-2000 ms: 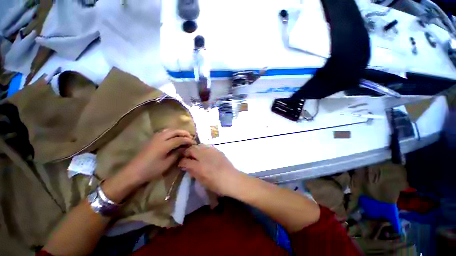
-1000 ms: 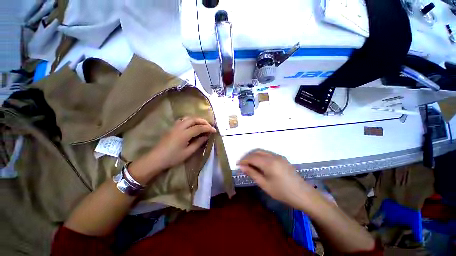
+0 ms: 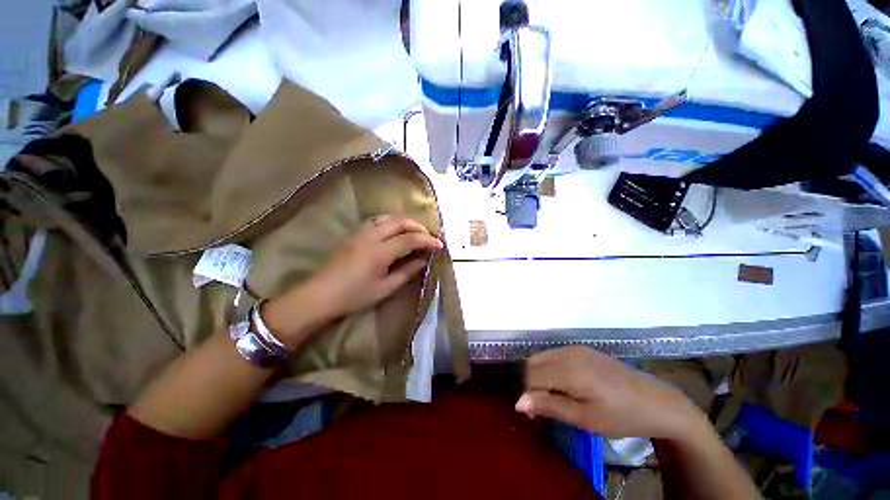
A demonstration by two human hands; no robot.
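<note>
A tan jacket (image 3: 293,215) lies spread on the left of the white machine table, partly over my lap. A thin zipper (image 3: 283,198) curves along its edge, and a white care label (image 3: 224,266) shows on its inside. My left hand (image 3: 385,259) pinches the jacket's right edge beside the zipper, fingertips closed on the cloth. My right hand (image 3: 586,391) is off the jacket, below the table's front edge, with its fingers curled. Whether it holds anything cannot be told. A strip of white backing (image 3: 422,361) hangs under the jacket's edge.
The sewing machine head (image 3: 625,98) stands behind, with its presser foot (image 3: 522,205) right of the jacket. A black strap and a black device (image 3: 647,199) lie to the right. White cloth (image 3: 312,49) is heaped at back left. Tan pieces and a blue thing (image 3: 776,439) are at lower right.
My right hand has let go of the jacket edge and moved right and down past the table's front edge. My left hand stays on the edge. The view has shifted, bringing the machine rightward.
</note>
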